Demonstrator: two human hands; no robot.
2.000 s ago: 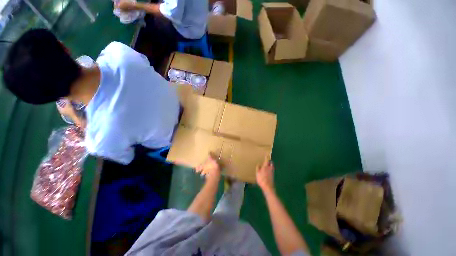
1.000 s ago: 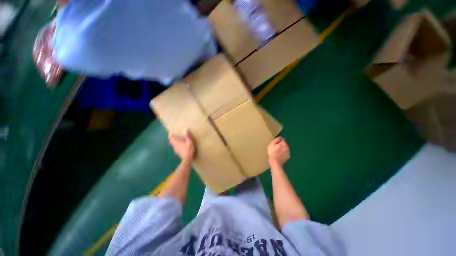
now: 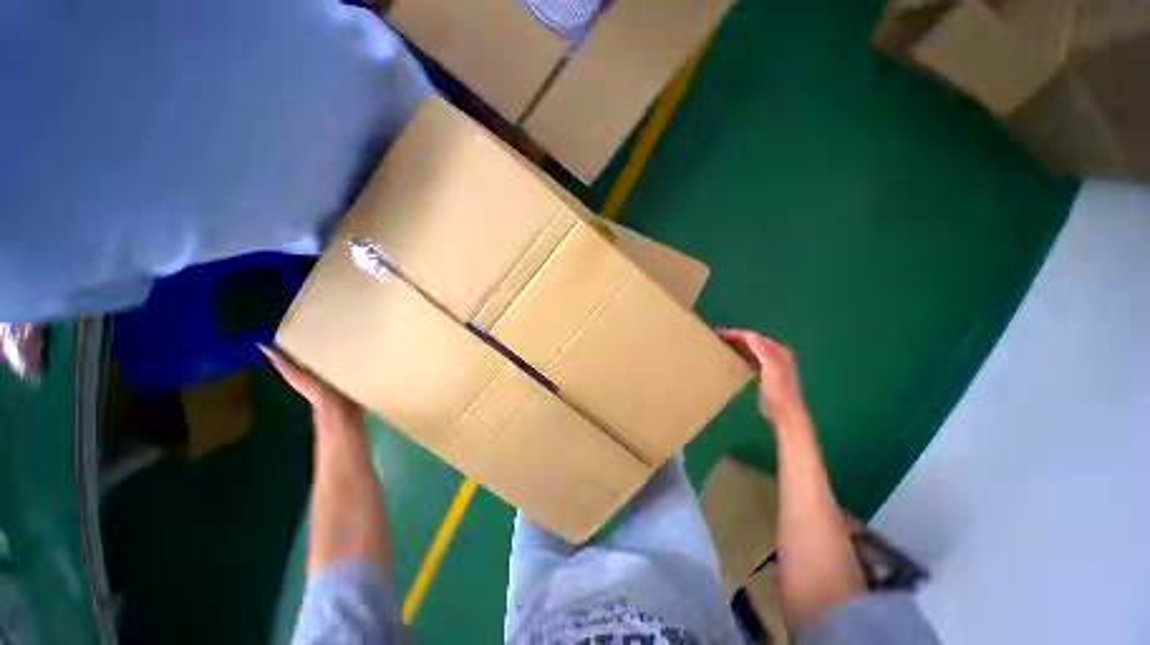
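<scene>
A closed brown carton [image 3: 505,315] with a centre seam is between my hands, in front of my body. A bit of clear plastic shows at the left end of its seam. My left hand [image 3: 309,384] is on the carton's left edge, its fingers partly hidden under it. My right hand [image 3: 767,368] is on its right corner. An open carton [image 3: 618,88] with a white round grille [image 3: 564,13] inside stands beyond it, at the top.
A seated co-worker's light blue back [image 3: 189,151] is at the upper left. The green bench edge [image 3: 91,466] is at far left. More cartons [image 3: 1047,76] lie at the upper right by the white wall [image 3: 1047,441]. A yellow line [image 3: 441,548] crosses the floor.
The carton now looks larger and closer, and lies tilted. My hands have moved wider apart onto its left and right sides. The view has turned and moved nearer the open carton.
</scene>
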